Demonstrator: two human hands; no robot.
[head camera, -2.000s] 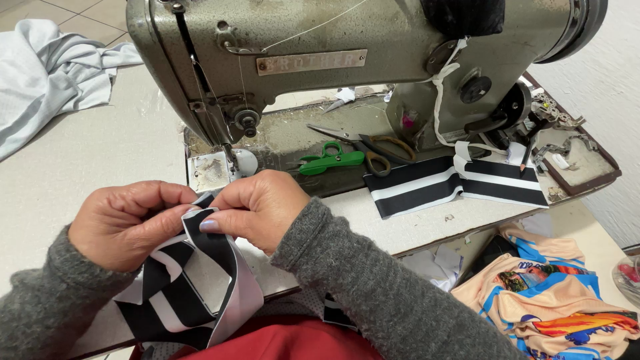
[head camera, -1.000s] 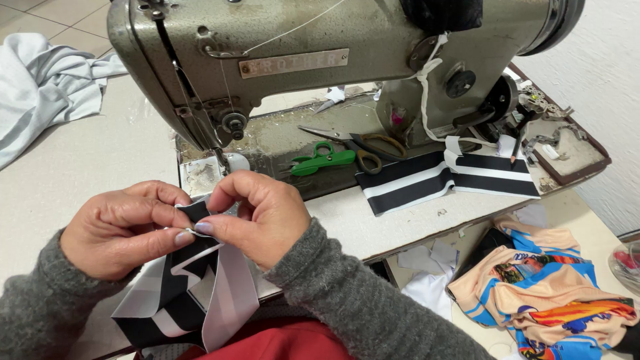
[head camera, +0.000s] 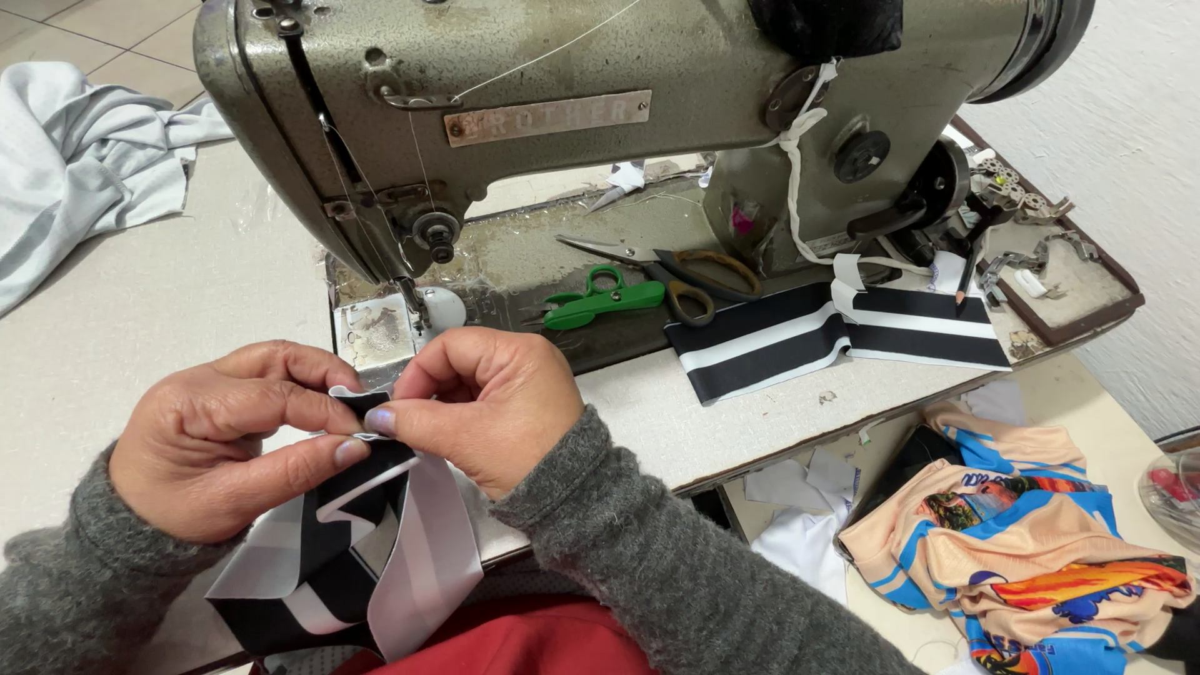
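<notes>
My left hand (head camera: 244, 436) pinches an end of a black-and-white striped fabric band (head camera: 328, 572) between thumb and fingers. Close against it, my right hand (head camera: 492, 403) grips the same end, its thumb on the folded edge. The band hangs in a loop below both hands, over the table's front edge. Just behind the hands are the needle and presser foot of a Brother sewing machine (head camera: 581, 61). Green thread snips (head camera: 605, 305) and dark-handled scissors (head camera: 689, 281) lie on the machine bed. What the fingertips cover is hidden.
Another striped fabric piece (head camera: 769, 347) lies right of the scissors, near a pencil (head camera: 966, 272). A tray (head camera: 1120, 300) holds metal parts. Light grey cloth (head camera: 84, 159) rests at the far left. Colourful printed fabric (head camera: 1022, 534) and white scraps (head camera: 806, 506) lie lower right, beside a clear container (head camera: 1172, 487).
Both hands keep hold of the band's end while the fingers shift along its folded edge. The hanging loop has changed shape slightly.
</notes>
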